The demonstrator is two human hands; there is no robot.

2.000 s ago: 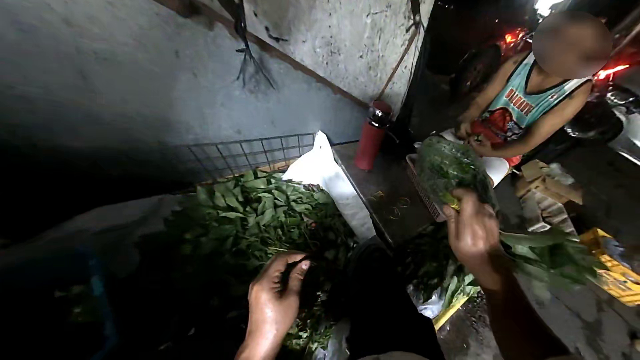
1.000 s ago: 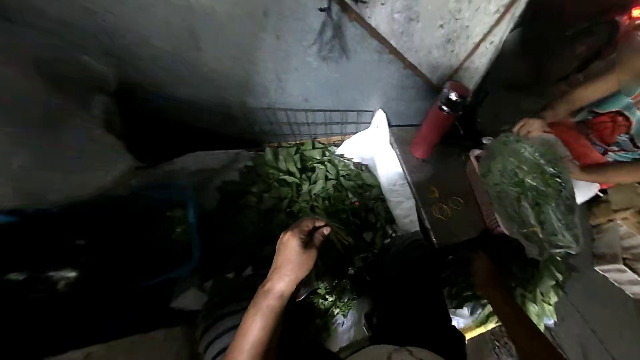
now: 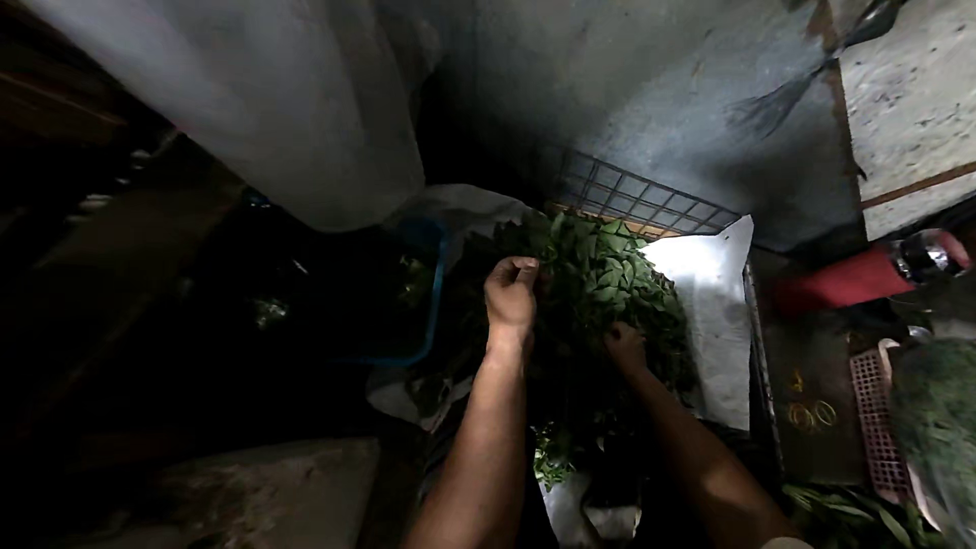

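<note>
A heap of leafy green stems lies on a white plastic sheet in front of a wire grid. My left hand is over the left part of the heap, its thumb and fingertips drawn together; whether a stem is between them is hard to see. At the heap's near right side, my right hand has curled fingers among dark leaves, and its grip is hidden in shadow. Smaller green leaves lie below, between my forearms.
A wire grid stands by the wall. On the right are a red flask, yellow rubber bands, a pink plastic basket and a clear bag of greens. A blue-rimmed container sits at left in shadow.
My right hand has moved from the greens on the right over to the leafy heap. The view has swung left, and the other person is out of frame.
</note>
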